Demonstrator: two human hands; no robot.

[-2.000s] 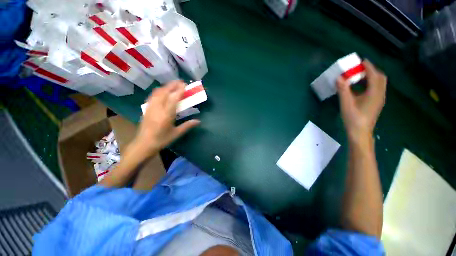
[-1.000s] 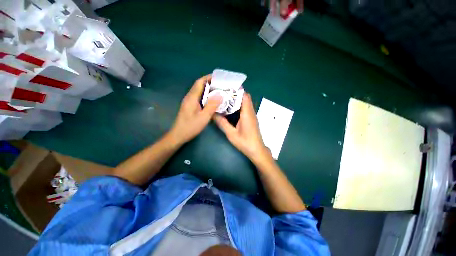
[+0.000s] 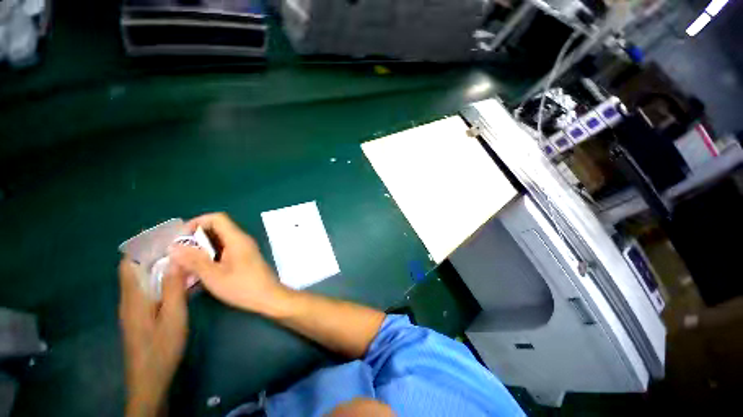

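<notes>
A small white carton [image 3: 155, 243] with its top flap raised is held between my two bare hands at the left. Its open end shows white contents, blurred. My left hand [image 3: 152, 326] grips its left and near side, thumb at the opening. My right hand [image 3: 230, 265] grips its right side, fingers at the opening. The fingers hide most of the carton. A flat white card [image 3: 301, 244] lies on the dark green bench [image 3: 244, 163], right of my right hand.
A cream board [image 3: 444, 183] lies at the bench's right end, beside a grey-white machine casing [image 3: 562, 301]. A blue scrap [image 3: 418, 270] is near the bench edge. Grey and dark boxes [image 3: 195, 28] stand along the far side. Blurred pale cartons [image 3: 16, 334] are at the left edge.
The view has swung right, so the hands and carton appear further left and the machine casing shows more fully. Both hands still hold the open carton. The other person's hand is out of view.
</notes>
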